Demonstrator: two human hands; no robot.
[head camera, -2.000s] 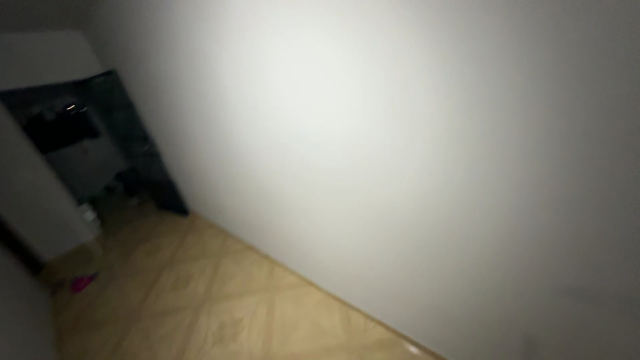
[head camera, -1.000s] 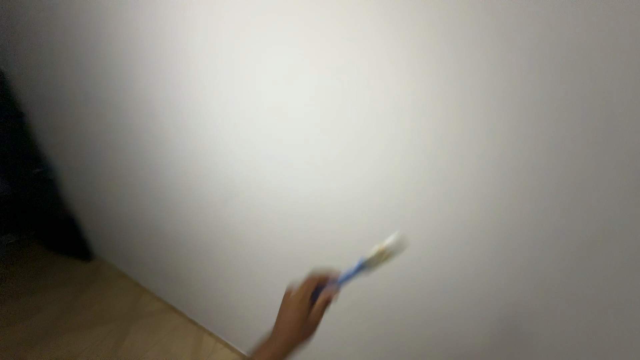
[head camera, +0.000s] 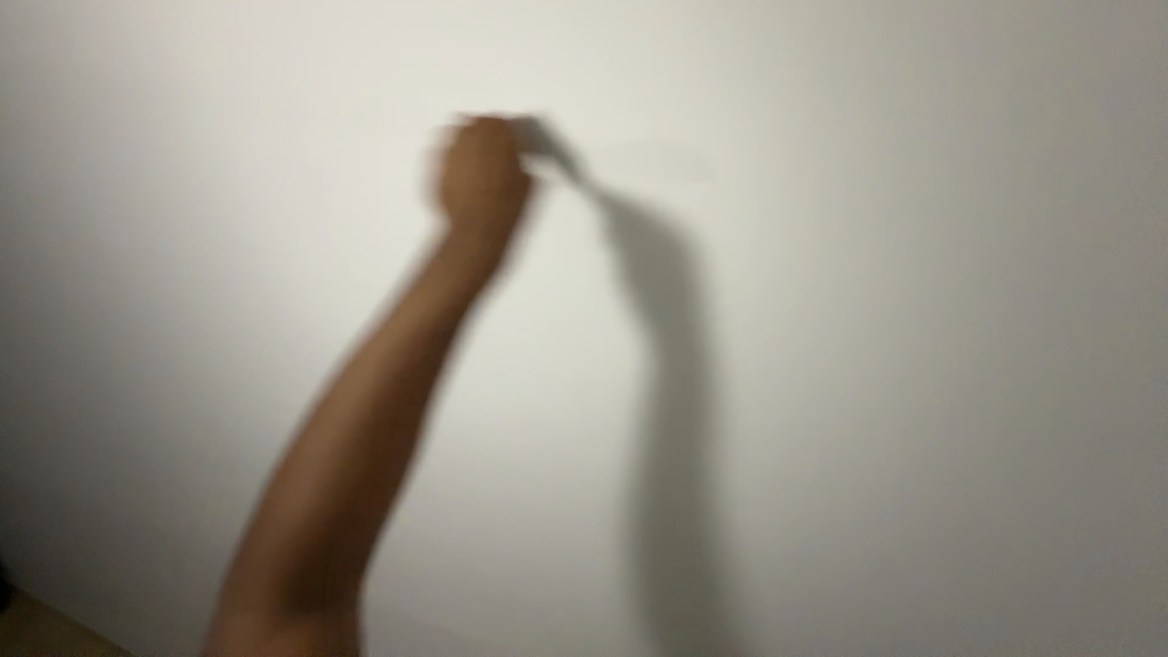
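My left hand (head camera: 484, 173) is raised against the white wall (head camera: 867, 365), closed in a blurred fist, with the forearm rising from the lower left. The paintbrush itself is hidden behind the fist or lost in blur. Its shadow (head camera: 552, 151) shows on the wall just right of the knuckles, narrow at the handle and wider at the far end. Whether the bristles touch the wall cannot be told. The arm's shadow (head camera: 680, 383) runs down the wall to the right. My right hand is out of view.
A small strip of tan floor (head camera: 50, 630) shows at the bottom left corner, along the wall's foot. A dark edge (head camera: 4, 589) sits at the far left above it. The wall fills nearly all the view.
My left hand, out of view at first, came in low with a blue-handled paintbrush and has moved up over the wall. The view has turned away from the dark doorway.
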